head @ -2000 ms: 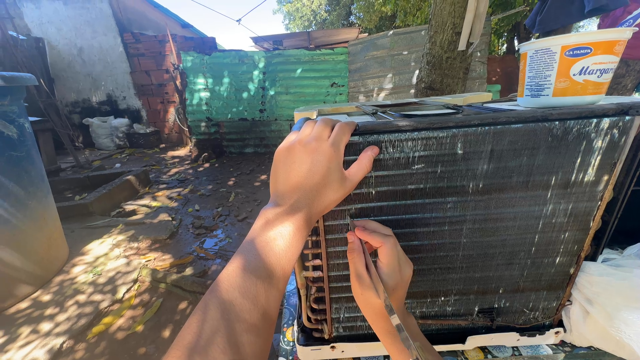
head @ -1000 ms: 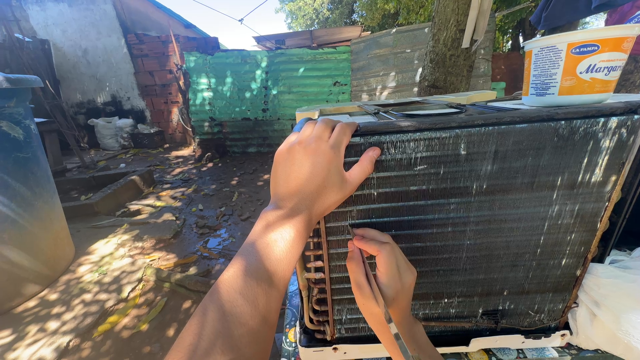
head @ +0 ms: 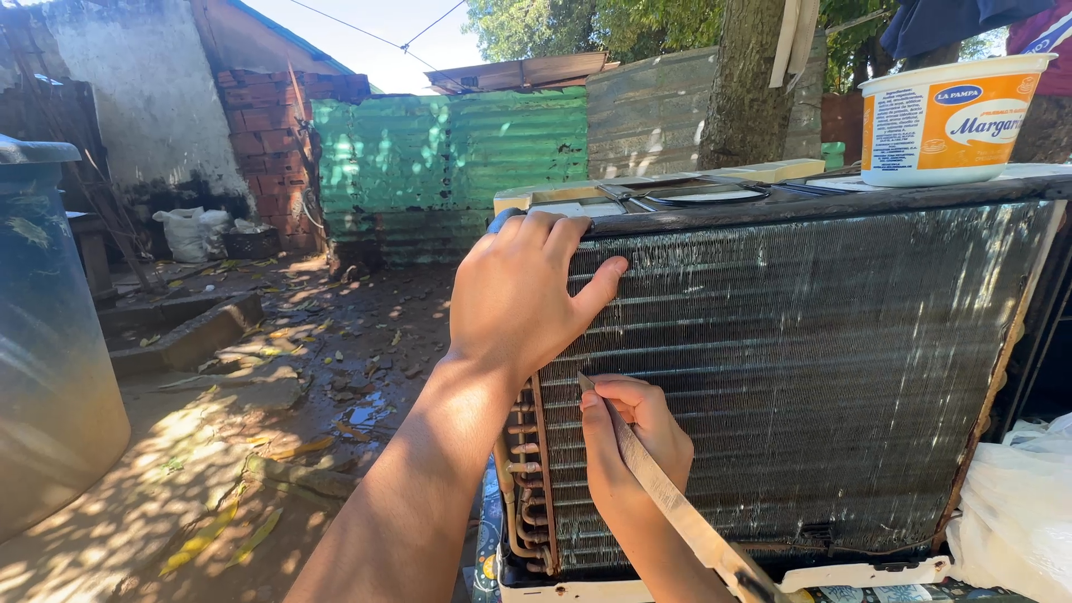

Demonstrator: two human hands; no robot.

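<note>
A dark finned coil of an air conditioner (head: 796,360) stands upright before me, with copper return bends (head: 528,494) down its left side. My left hand (head: 523,289) rests over the coil's top left corner, fingers hooked on the black top edge and thumb against the fins. My right hand (head: 632,427) grips a thin, flat, pointed strip, perhaps a metal blade (head: 662,494), between thumb and fingers. Its tip meets the fins a little below my left hand, and its far end runs down past my wrist to the bottom of the view.
A margarine tub (head: 950,121) stands on the unit's top at the right, near flat frame-like parts (head: 703,193). White plastic sheeting (head: 1013,511) lies against the right side. A large blue bin (head: 50,335) is at the far left, on leaf-strewn ground before a green corrugated fence (head: 452,167).
The strip's lower end shows farther out to the right of my right wrist than one second ago. My left hand stays on the coil's corner.
</note>
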